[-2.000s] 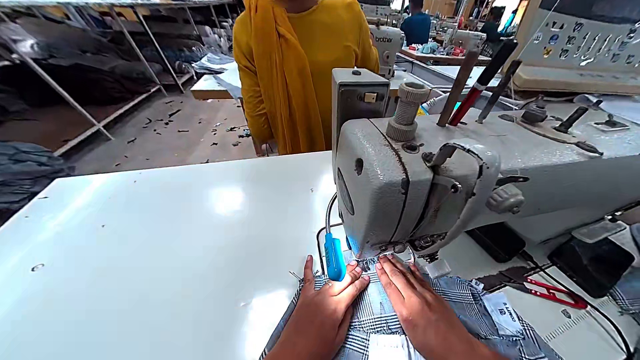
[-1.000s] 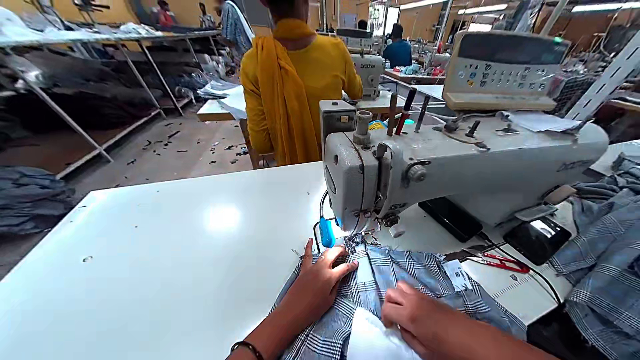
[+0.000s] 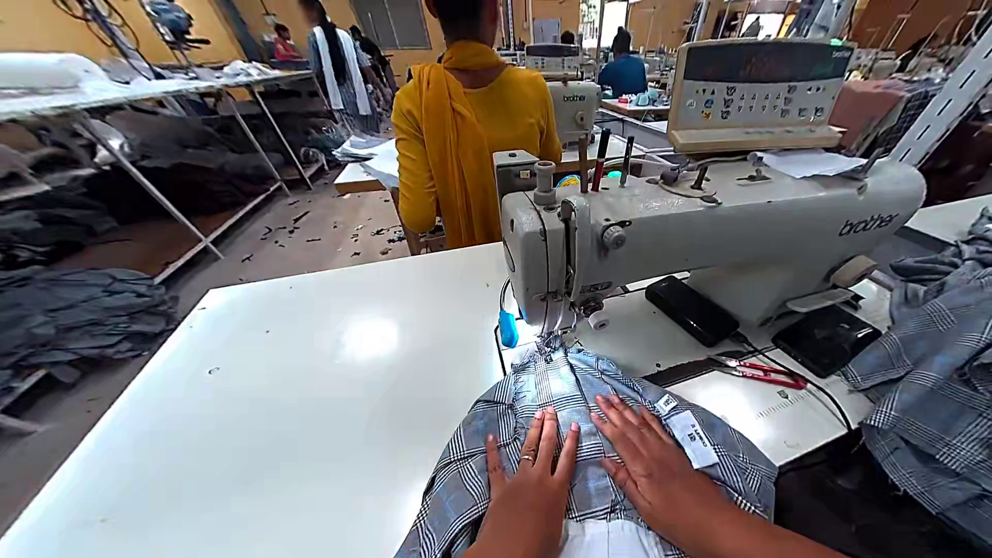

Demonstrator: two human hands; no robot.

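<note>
Grey-blue checked fabric (image 3: 496,434), a garment with white sewn-in labels (image 3: 692,439), lies in front of a Brother sewing machine (image 3: 659,225). Its far edge reaches under the presser foot (image 3: 552,339). Flat on the cloth rests my left hand (image 3: 535,480), fingers apart and a ring on one finger. To its right my right hand (image 3: 655,465) also presses flat, beside the labels. Neither hand grips anything. Between my wrists shows a white piece of cloth (image 3: 608,540). A blue object (image 3: 508,329) sits just left of the needle area.
Red-handled thread snips (image 3: 763,373), a black phone (image 3: 826,339), a black device (image 3: 691,310) and a cable lie at the right. More checked fabric (image 3: 930,403) hangs beyond them. A person in yellow (image 3: 473,147) is behind the machine. Fabric heaps (image 3: 77,318) lie at the left.
My right hand, with its fingers curled near the white cloth one second ago, now lies flat on the checked fabric. Both hands are farther from the needle than two seconds ago. The view has tilted up.
</note>
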